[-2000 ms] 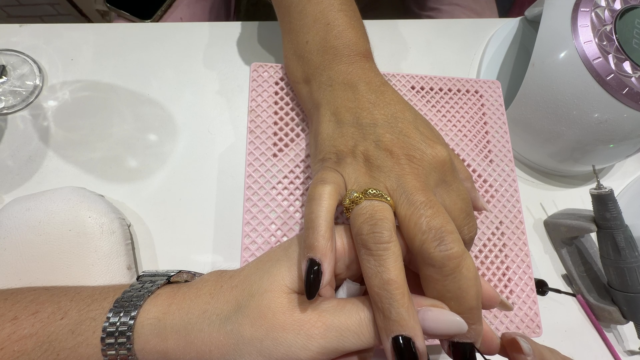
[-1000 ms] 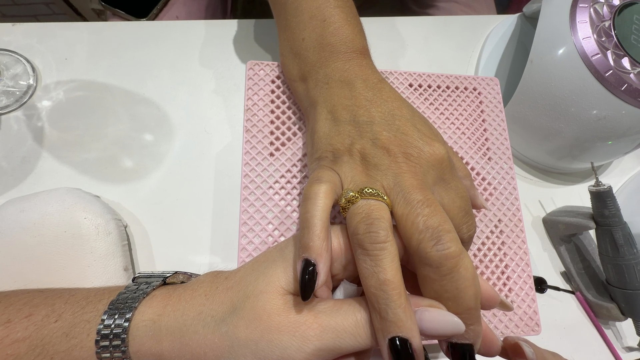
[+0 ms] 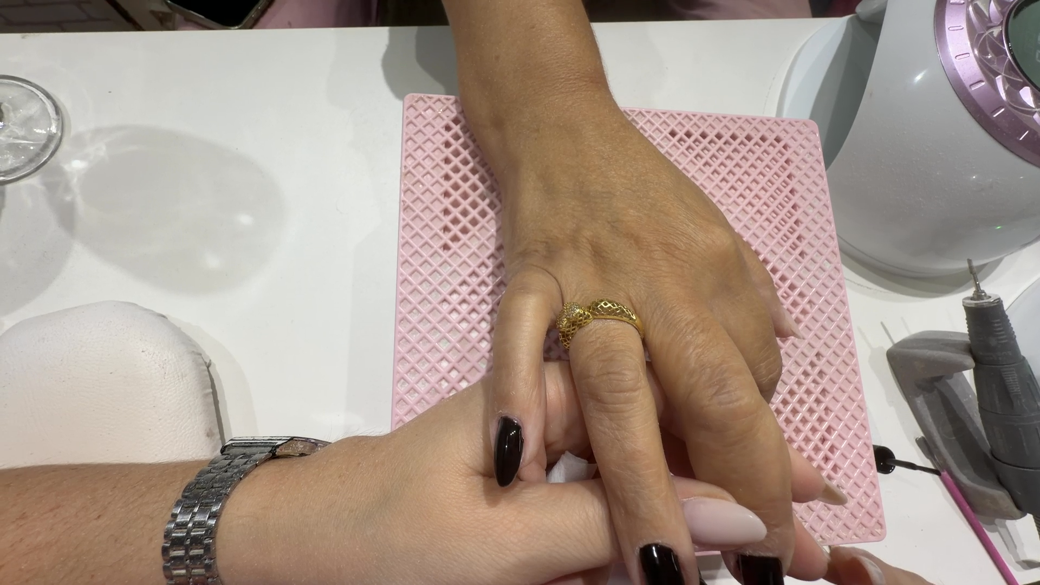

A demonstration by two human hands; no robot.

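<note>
My left hand (image 3: 455, 496), with a metal watch (image 3: 195, 512) at its wrist and a long pale nail, holds the fingers of another person's hand (image 3: 634, 219) from below. That hand lies palm down and wears a gold openwork ring (image 3: 613, 313); its visible nails are glossy black. A scrap of white material (image 3: 570, 469) shows between the fingers. At the bottom right edge only the fingertips of my right hand (image 3: 873, 566) are in view, near the held fingers; whether they hold anything is hidden. A pink lattice mat (image 3: 447, 325) lies under the hands.
On the right stand a white and pink rounded device (image 3: 902, 179), a grey rotary nail-drill handpiece (image 3: 1003, 382) in its grey cradle (image 3: 934, 390), a black-tipped brush (image 3: 886, 460) and a thin pink stick (image 3: 975, 520). A white padded rest (image 3: 106, 382) and a clear glass base (image 3: 28, 130) are on the left.
</note>
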